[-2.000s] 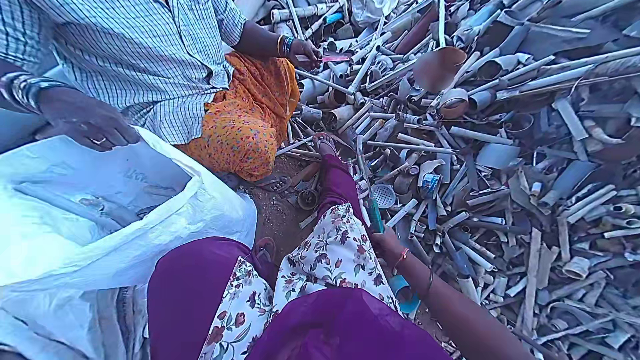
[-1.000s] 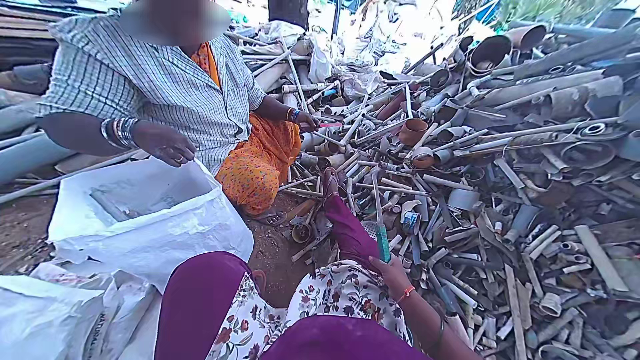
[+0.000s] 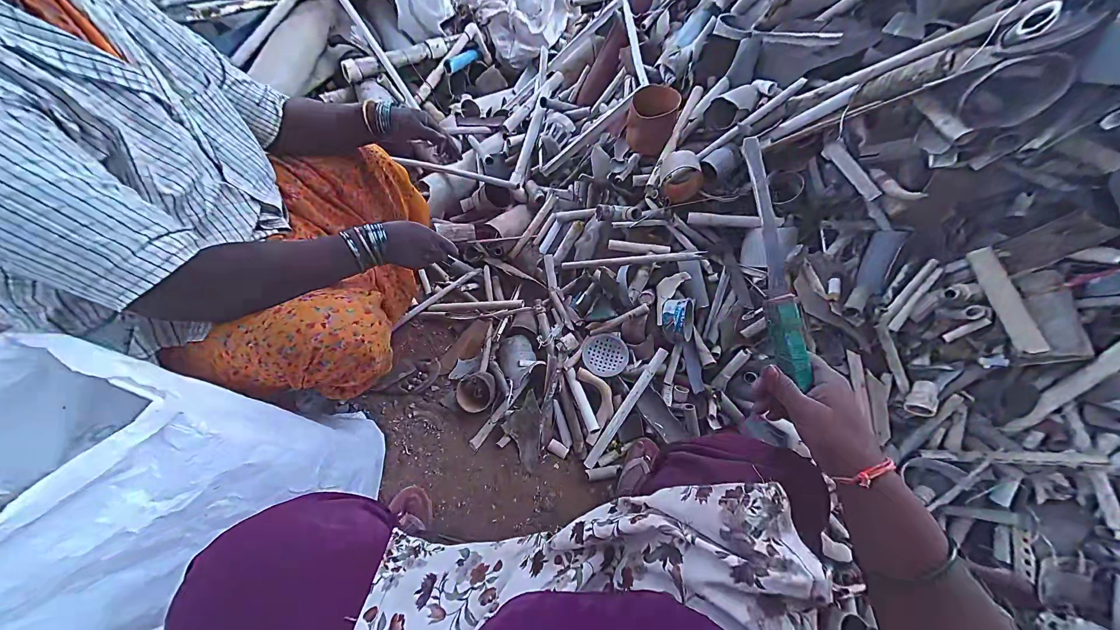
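My right hand (image 3: 814,407) is shut on the green-wrapped handle of a long, thin blade (image 3: 768,227), which points up and away over a heap of plastic pipe scraps (image 3: 630,245). My left hand is not in view. Under the blade lie short pale pipe pieces, a round perforated drain cover (image 3: 605,354) and a blue-and-white pipe fitting (image 3: 676,317). Farther off, a brown-orange pipe socket (image 3: 653,118) stands among the scraps.
At the left a co-worker in a striped shirt (image 3: 114,175) sits, both hands low over the heap's near edge. A large white sack (image 3: 245,455) stands at the lower left. Bare soil (image 3: 472,481) shows between my feet. Long pipes (image 3: 910,74) lie across the upper right.
The co-worker's nearer hand has moved from the white sack to the scraps, and the red thing in the other hand no longer shows. My right hand has swung the blade farther right.
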